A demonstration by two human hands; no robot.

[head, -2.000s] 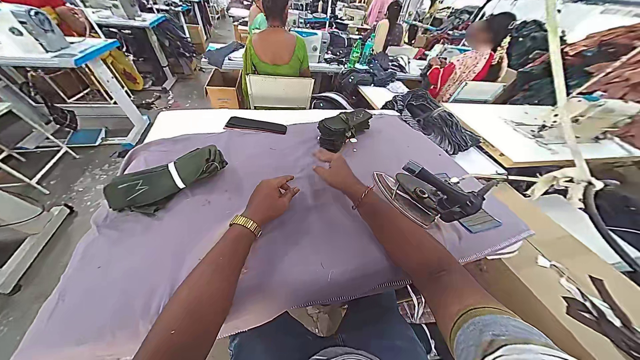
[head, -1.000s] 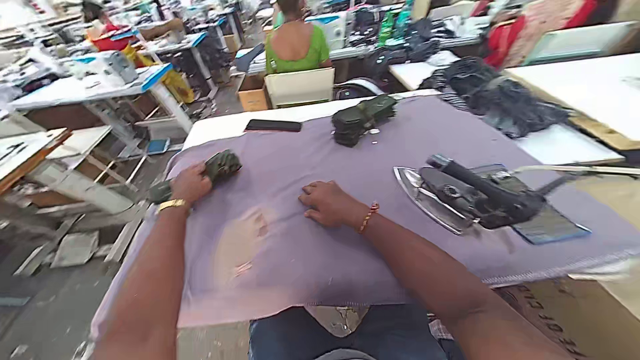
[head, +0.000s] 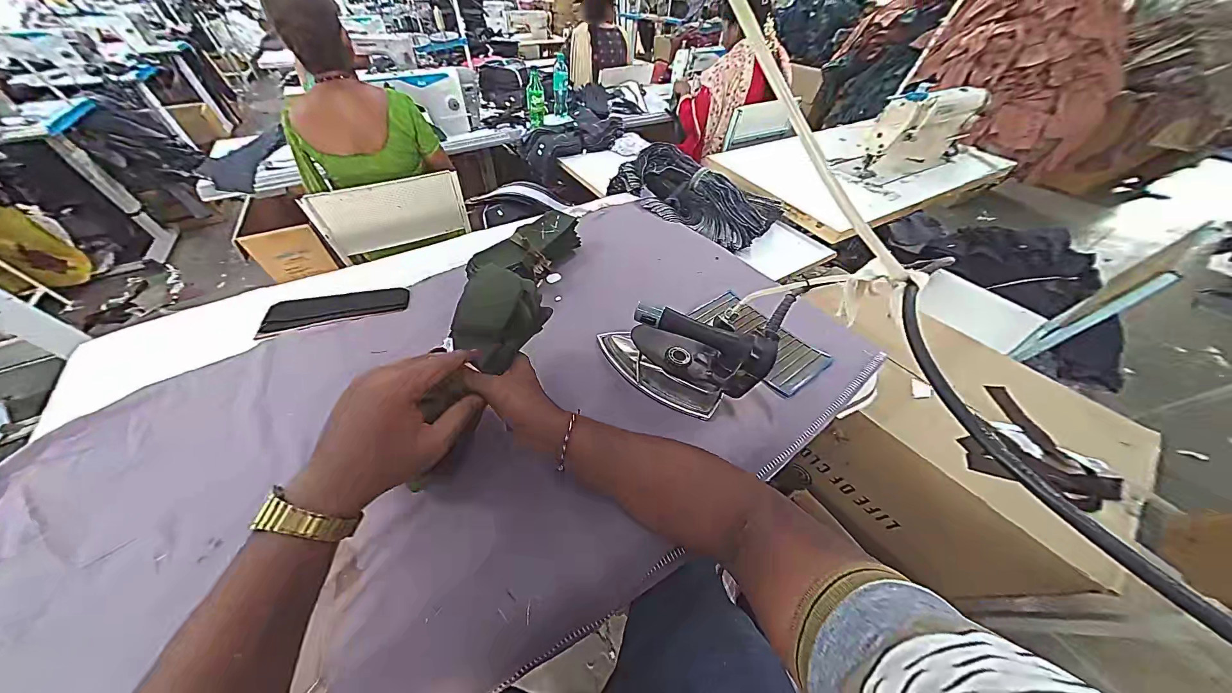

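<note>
A rolled bundle of dark green cloth [head: 496,313] lies over the mauve cloth cover [head: 462,568] of the table, held at its near end by my left hand [head: 390,423] and my right hand [head: 520,395]. My hands touch each other there, and part of the bundle is hidden under them. Just beyond it sits a second dark green cloth bundle [head: 544,241]. To the right of my right hand, an electric iron [head: 693,356] rests partly on a ribbed metal rest [head: 804,361]. A black phone-like flat object [head: 332,311] lies at the back left.
Beyond the table, a person [head: 361,125] in green sits on a chair [head: 390,214]. A cardboard box [head: 924,520] stands at the right under a black hose [head: 1001,457]. A sewing machine [head: 919,130] and a dark bundle of strips [head: 698,197] are farther back.
The rolled green bundle, at the left of the table earlier, is now at the middle, in front of the other one. My left hand has moved right with it, and my right hand has joined it.
</note>
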